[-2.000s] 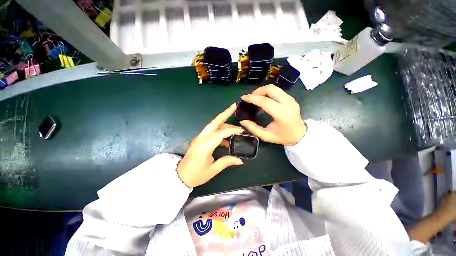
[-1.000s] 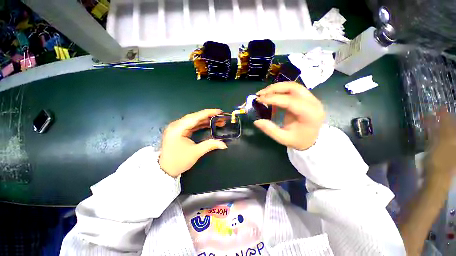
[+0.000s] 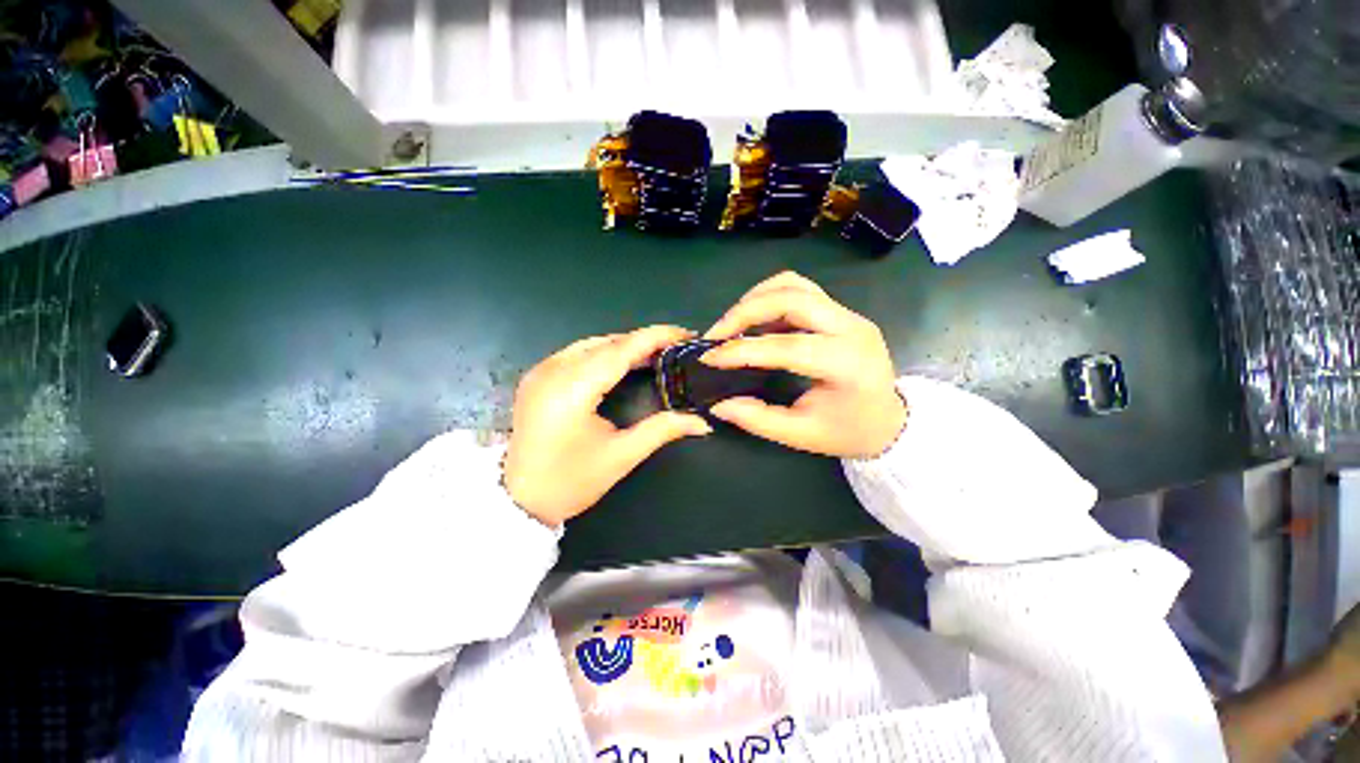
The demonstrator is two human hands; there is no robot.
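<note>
My left hand (image 3: 585, 425) grips a small dark watch case (image 3: 671, 379) with a thin shiny rim by its left side, near the bench's middle. My right hand (image 3: 816, 367) holds a black display screen module (image 3: 731, 386) by its right part. The screen's left edge lies at or over the case; fingers hide part of both, so I cannot tell whether it is seated. A bit of orange-gold flex cable shows between them. Stacks of screen modules (image 3: 667, 172) with gold tails stand at the back edge, the right one smallest.
An assembled watch body (image 3: 137, 340) lies at the left, an open watch case (image 3: 1096, 383) at the right. A white bottle (image 3: 1111, 154), crumpled wipes (image 3: 958, 200) and a white strip (image 3: 1096, 258) are back right. Binder clips (image 3: 90, 152) are back left. Another person's forearm (image 3: 1295, 707) shows bottom right.
My right hand has brought the screen left and down against the case in my left hand. One second ago they were apart, joined by the flex cable. The other person's arm has moved back from the bench.
</note>
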